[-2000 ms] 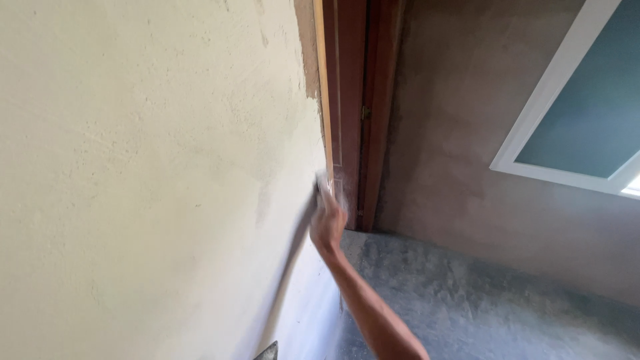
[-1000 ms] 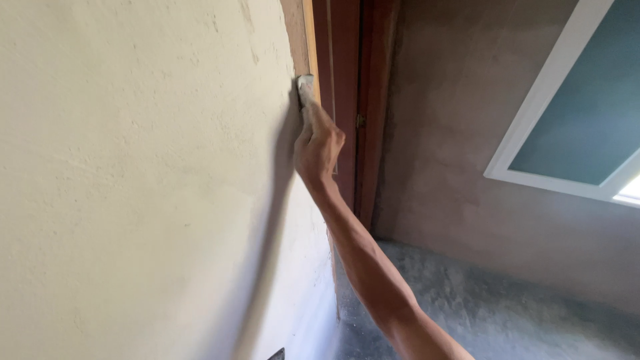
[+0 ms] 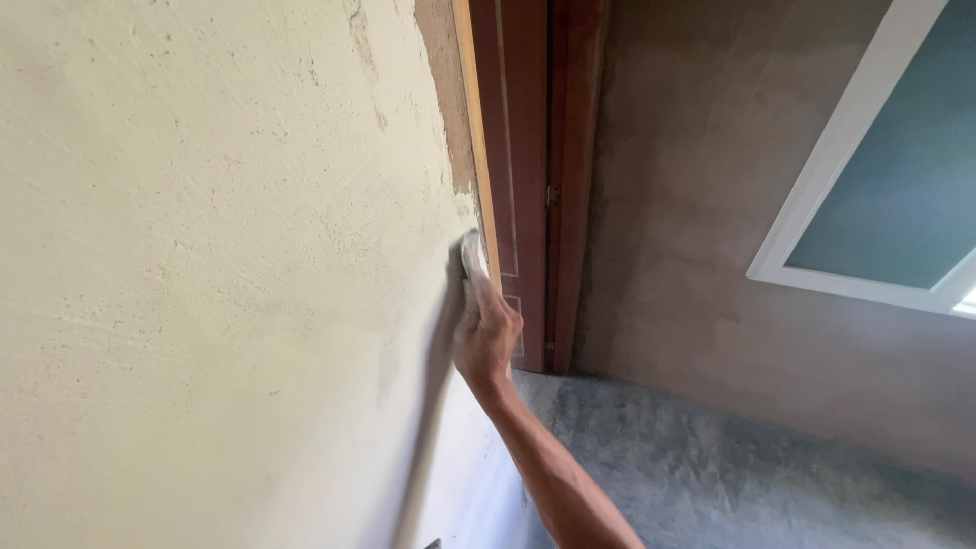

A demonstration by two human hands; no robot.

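My right hand (image 3: 488,332) grips a small putty knife (image 3: 473,255), mostly hidden by the fingers and whitened with filler. Its blade lies against the edge of the cream-coated wall (image 3: 267,290), beside the light wooden door trim (image 3: 476,122). Above the hand, a strip of bare brown plaster (image 3: 448,99) runs between the ragged coating and the trim. My left hand is out of view. At the bottom edge pokes up the dark corner of a tool (image 3: 434,544), too little of it visible to name.
Right of the trim stand a reddish-brown door (image 3: 518,152) and its frame (image 3: 576,168), with a brass-coloured hinge (image 3: 552,196). Beyond are a brown plastered wall (image 3: 686,229), a white-framed window (image 3: 831,284) and a grey concrete floor (image 3: 686,457).
From one second ago, my right hand with the putty knife has moved down along the wall edge. Between the two earlier frames it went up.
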